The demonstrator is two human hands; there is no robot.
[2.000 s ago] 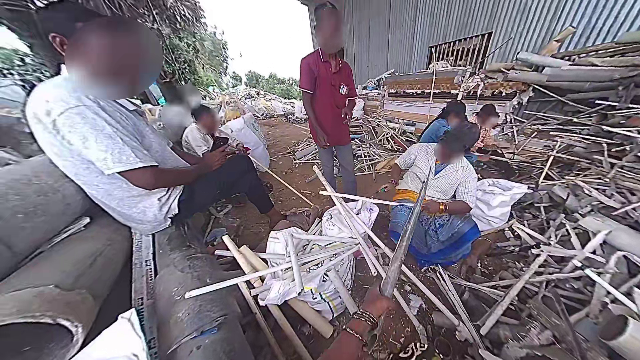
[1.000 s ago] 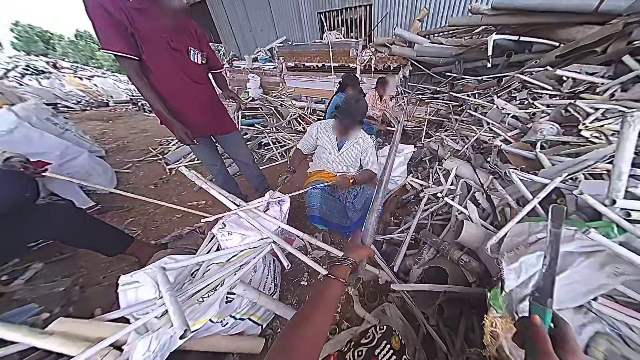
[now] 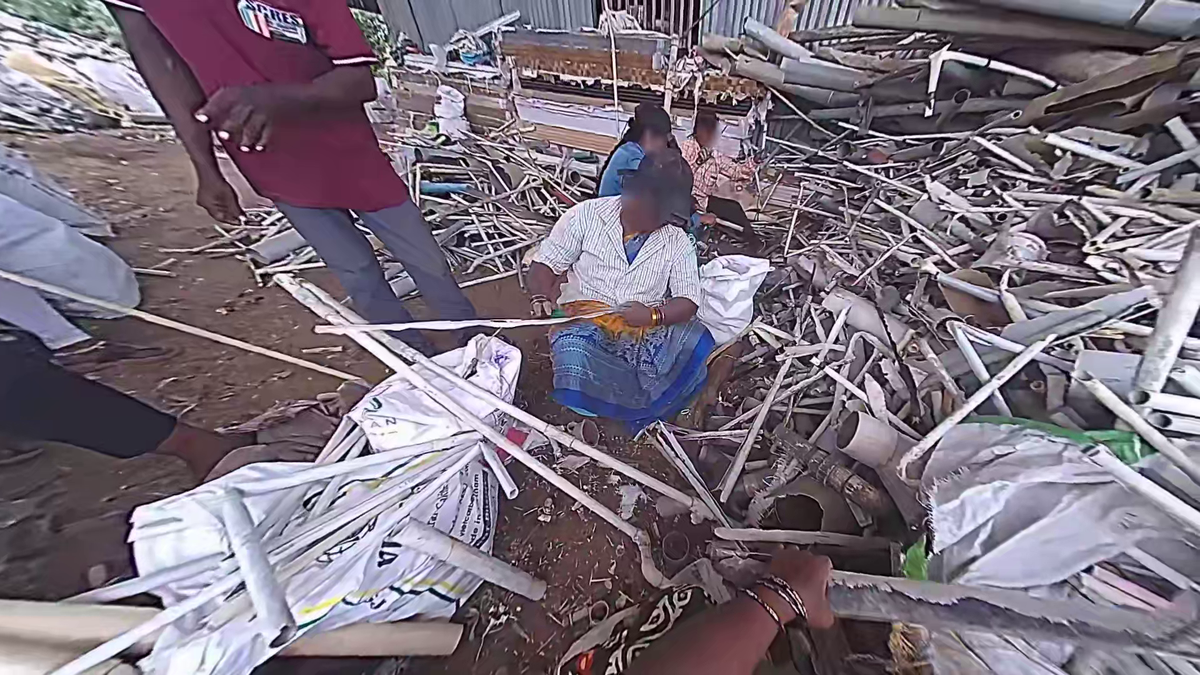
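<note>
My left hand (image 3: 797, 586), with bangles at its wrist, is closed around the near end of a grey, rough-edged plastic pipe piece (image 3: 994, 605). The piece lies nearly level and runs out to the right edge, in front of a crumpled white sack (image 3: 1012, 506). My right hand is out of the frame. Left of my left hand, thin white pipes (image 3: 553, 469) slant over the dirt, and a white woven sack (image 3: 450, 525) carries a bundle of pipes. Patterned dark cloth (image 3: 656, 628) shows beside my forearm.
A seated person in a striped shirt (image 3: 623, 253) holds a long pale strip (image 3: 459, 324) across the lap. Another person in a maroon shirt (image 3: 309, 131) stands at left; two more sit behind. Scrap pipes (image 3: 937, 216) are heaped on the right. A leg (image 3: 84, 403) extends in from the left edge.
The grey pipe piece in my left hand has swung from upright to nearly level, pointing right. My right hand, seen with a green-handled blade one second ago, has left the view.
</note>
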